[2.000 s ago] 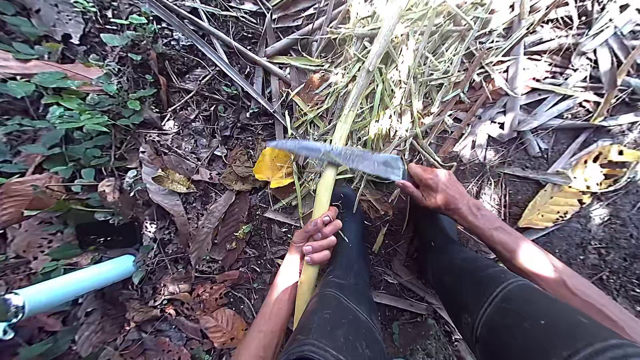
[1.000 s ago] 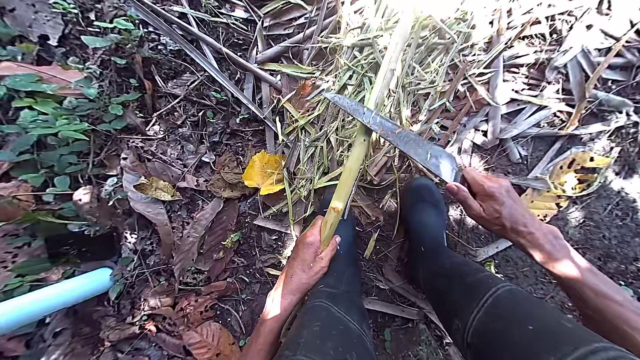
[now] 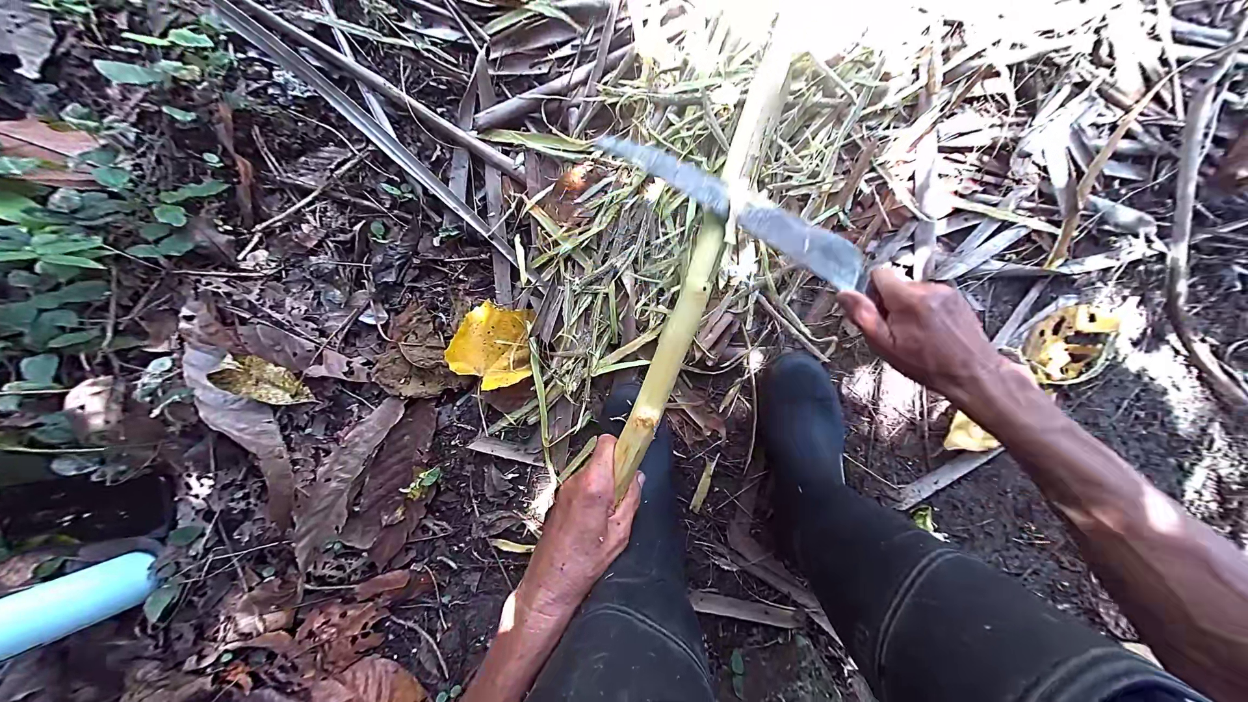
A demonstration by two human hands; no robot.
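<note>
My left hand [image 3: 585, 517] grips the lower end of a pale yellow-green stalk [image 3: 678, 336], which slants up and away over a heap of shavings [image 3: 624, 244]. In my right hand [image 3: 921, 327] is the handle end of a machete [image 3: 799, 239]. Its slightly blurred blade lies across the stalk, well above my left hand, with the tip pointing to the upper left. My fingers hide most of the handle. Glare washes out the far end of the stalk.
My dark boots [image 3: 801, 419] stand below the shavings. A yellow leaf [image 3: 490, 345] lies left of the stalk, and dry leaves and sticks litter the soil. Green plants [image 3: 68, 244] grow at the left, above a light blue cylindrical object [image 3: 78, 602]. Another yellow, holed leaf [image 3: 1068, 343] is at the right.
Two seconds ago the blade crossed the stalk close above my left hand; now it crosses much farther up. My left hand holds the stalk nearer its lower end than it did then.
</note>
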